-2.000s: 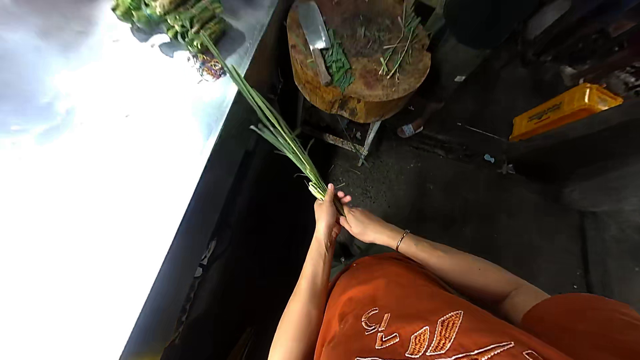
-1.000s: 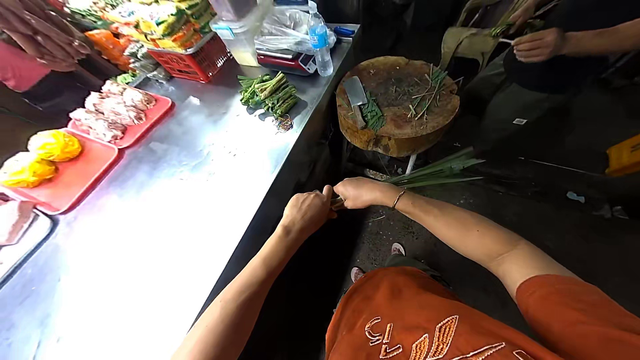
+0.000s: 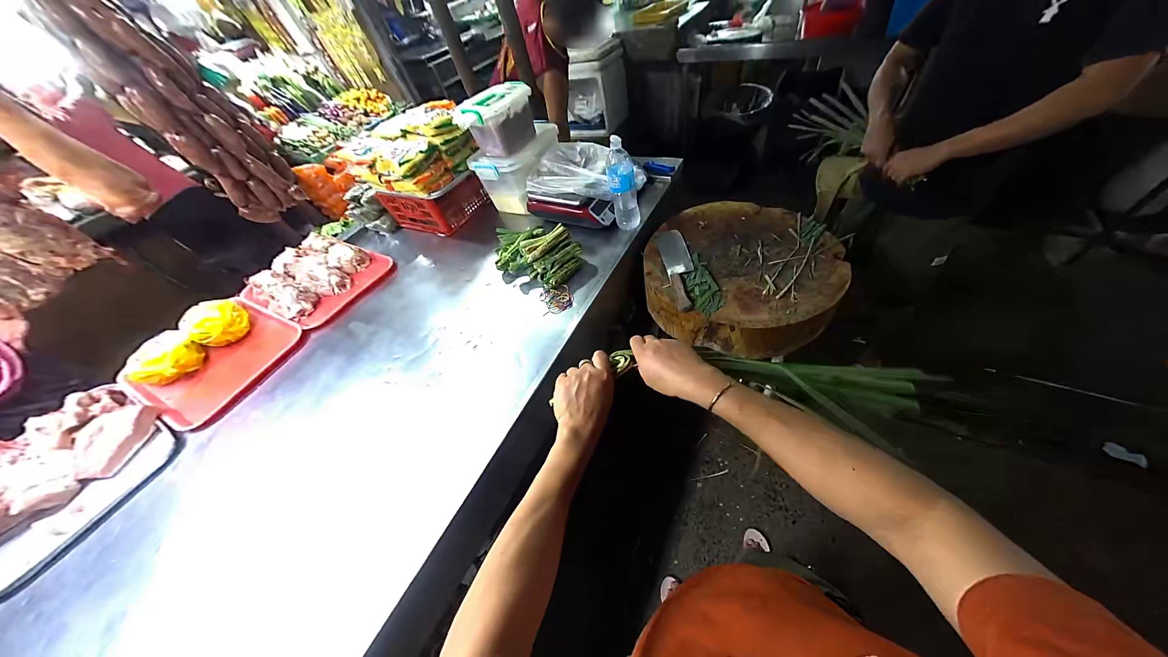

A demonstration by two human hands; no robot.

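Long green stalks with leaves (image 3: 844, 388) trail to the right from my two hands, partly behind my right forearm. My right hand (image 3: 673, 367) grips the bundle near its pale base. Close on its left, my left hand (image 3: 584, 394) is closed at the coiled or twisted end of the stalks; its fingertips are partly hidden. Behind the stalks stands a round wooden chopping block (image 3: 744, 251). On it lie a cleaver (image 3: 675, 255), cut green leaves (image 3: 703, 287) and thin stem scraps (image 3: 792, 265). Tied green bundles (image 3: 540, 255) rest on the metal table, rubber bands (image 3: 557, 298) beside them.
The metal table (image 3: 365, 438) runs along my left, bearing red trays (image 3: 228, 379) with yellow bags and meat. Farther back are a red basket (image 3: 438, 208), plastic containers (image 3: 497, 119), a scale (image 3: 573, 210) and a water bottle (image 3: 622, 187). Another person's hands (image 3: 899, 160) hold leaves beyond the block.
The leafy ends pointed up and left over the table two seconds ago; now they point right. Both hands stay together on the stalks. The view has swung upward, showing more of the table.
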